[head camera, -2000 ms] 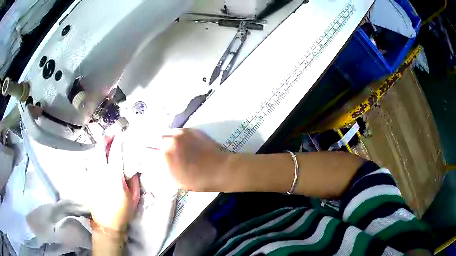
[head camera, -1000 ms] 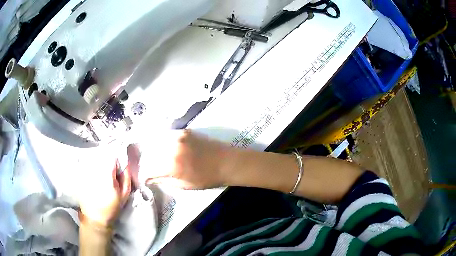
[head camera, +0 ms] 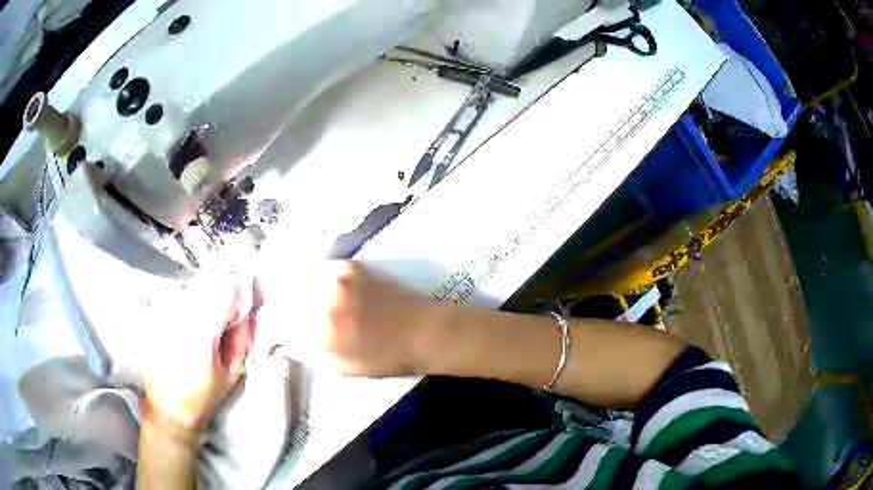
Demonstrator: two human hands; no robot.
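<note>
A light grey-beige garment piece (head camera: 251, 421) lies at the table's front left, near white under the lamp. My left hand (head camera: 196, 359) lies on the cloth, its fingers closed on a fold below the needle area. My right hand (head camera: 369, 321) is bent into a loose fist at the right edge of the cloth, its fingertips washed out by glare; I cannot tell what they hold. The presser foot and needle area (head camera: 228, 212) is a dark metal cluster just above both hands. The white machine head (head camera: 144, 144) carries black plugs.
Metal thread snips (head camera: 452, 134) lie open right of the machine, with black-handled scissors (head camera: 632, 36) beyond. A printed ruler scale (head camera: 574, 177) runs along the table's front edge. A blue crate (head camera: 713, 158) and a yellow bar (head camera: 718, 225) are at the right. Grey cloth (head camera: 72, 421) is heaped at the left.
The view has shifted, so the machine and tools sit farther right and lower. The left fingers have drawn closer together on the fold. The right hand stays at the cloth, slightly lower in view.
</note>
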